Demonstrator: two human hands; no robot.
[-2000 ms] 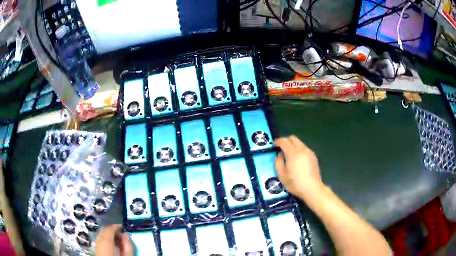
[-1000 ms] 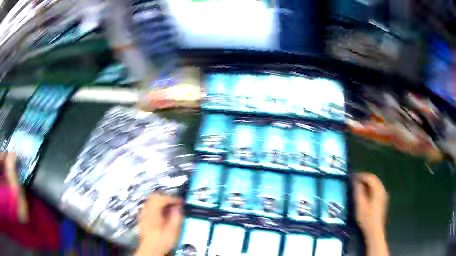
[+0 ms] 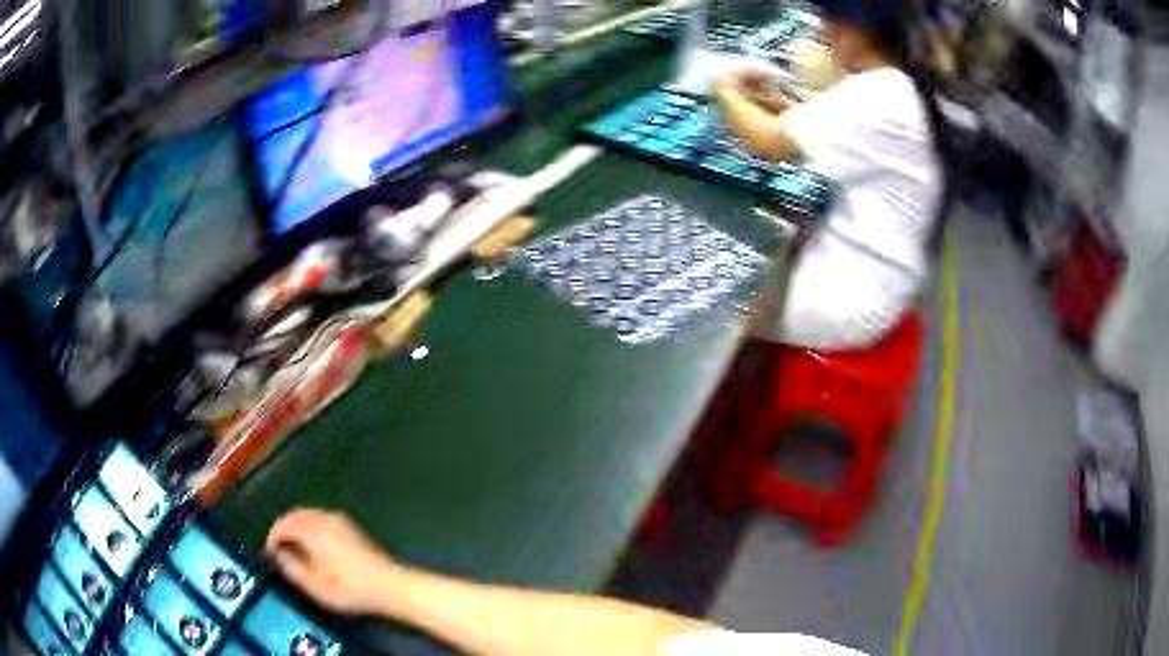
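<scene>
The black pocket tray (image 3: 180, 540) lies at the lower left, cut off by the picture's edge. Its pockets hold light blue panels (image 3: 199, 559) with round black-and-silver discs (image 3: 228, 583) on them. My right hand (image 3: 323, 560) is at the tray's right edge with fingers bent; whether it grips the tray rim is not clear. My left hand is out of the picture. A sheet of discs (image 3: 647, 267) lies on the dark green bench further along.
A neighbouring worker (image 3: 865, 192) in white sits on a red stool (image 3: 833, 449) by another tray of panels (image 3: 692, 139). A monitor (image 3: 378, 109), cables and a red-lettered wrapper (image 3: 289, 410) line the bench's back. A grey floor with a yellow line (image 3: 942, 449) is at the right.
The view has swung to the right, so the tray now shows only at the lower left. My left hand has left the picture. The neighbouring worker and stool have come into view.
</scene>
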